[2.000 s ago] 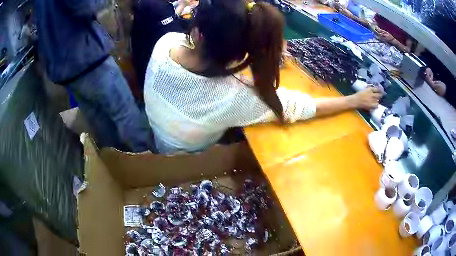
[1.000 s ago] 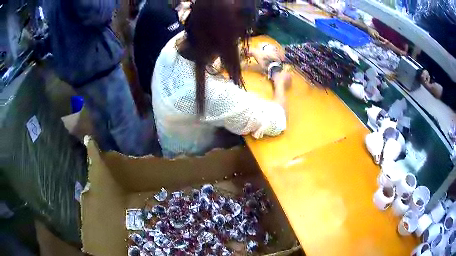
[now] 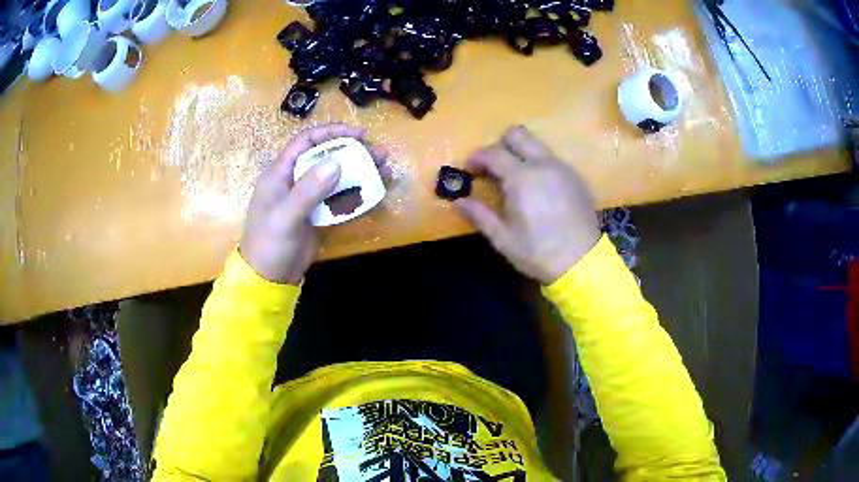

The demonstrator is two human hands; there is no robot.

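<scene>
My left hand (image 3: 287, 202) holds a white plastic housing (image 3: 361, 173) over the table's front edge, its thumb on the top face. The housing's square cutout faces me and looks open. My right hand (image 3: 537, 202) holds a black square insert (image 3: 454, 183) between thumb and fingertips, to the right of the housing and apart from it. The insert has a round hole in its centre. A heap of black inserts (image 3: 377, 47) lies behind both hands. A single white housing (image 3: 650, 97) with a black part low on its side stands at the right.
White housings (image 3: 117, 63) are grouped at the far left of the orange table (image 3: 113, 207). Flat clear plastic (image 3: 772, 94) with thin black strips lies at the right end. Cartons with small parts (image 3: 105, 386) show below the table edge.
The view has swung from a neighbouring worker, a large carton and a side table down to my own bench. Both my hands are now in view, holding parts.
</scene>
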